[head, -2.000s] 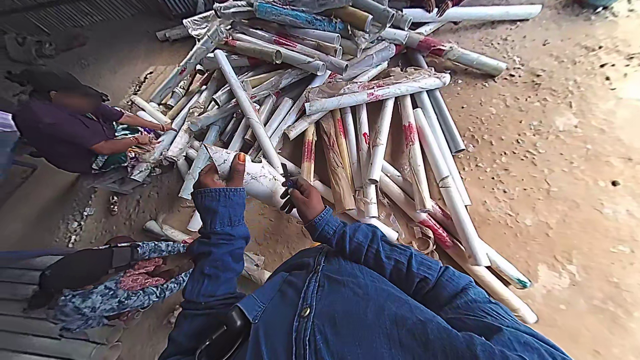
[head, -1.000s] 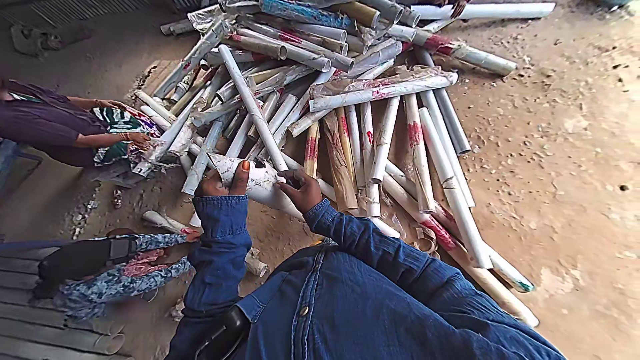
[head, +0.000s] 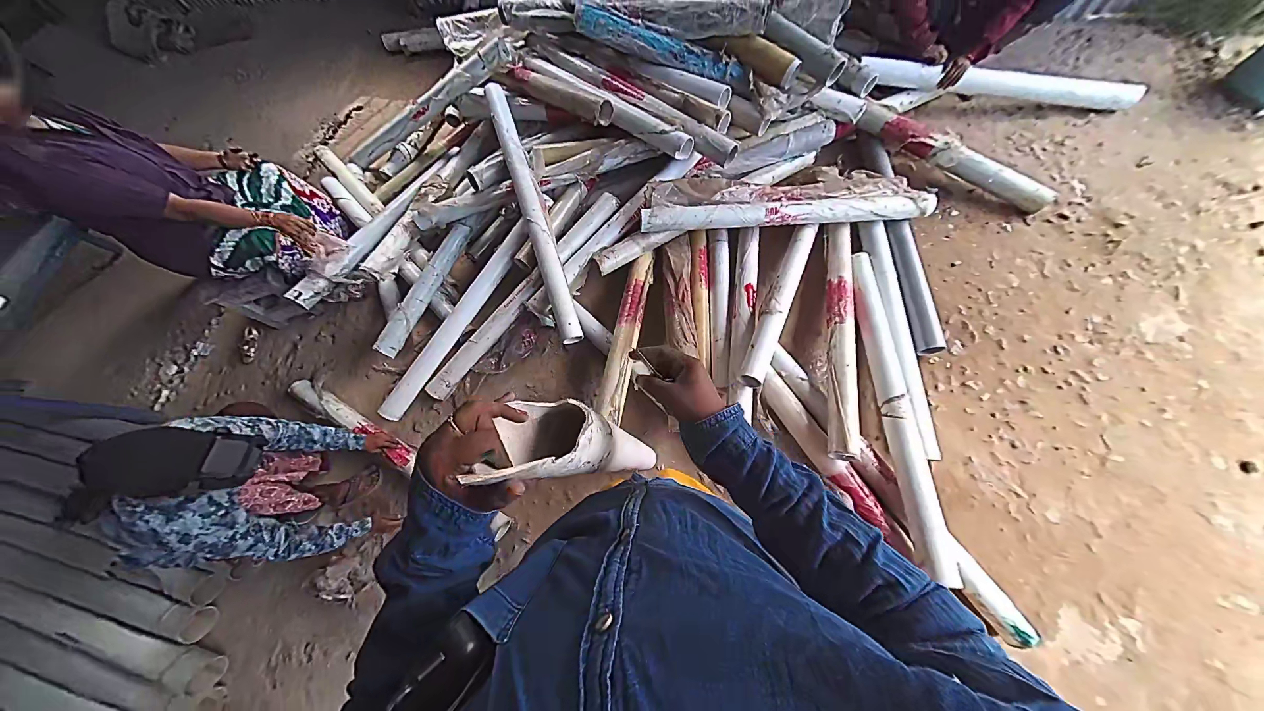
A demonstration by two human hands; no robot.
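Note:
A white plastic pipe (head: 592, 441) with a split, flared end lies across the front of my blue denim shirt. My left hand (head: 472, 449) grips the jagged rim of that end, fingers spread around it. Up and to the right of the pipe, my right hand (head: 679, 383) is closed around a small dark tool, too small to name; it is apart from the pipe. Beyond both hands lies a heap of white and grey pipes (head: 533, 212), several wrapped in clear plastic film with red marks.
A person in purple (head: 109, 188) sits at the left, hands on a wrapped pipe. Below, another person (head: 237, 484) in patterned clothes holds a red-marked pipe. At the top right, a person's hands (head: 953, 69) touch a long white pipe (head: 1047, 87). Grey pipes (head: 109, 592) lie lower left.
My right hand has come away from the pipe, up and to the right. The pipe has turned, so its open, flared end now faces up toward me.

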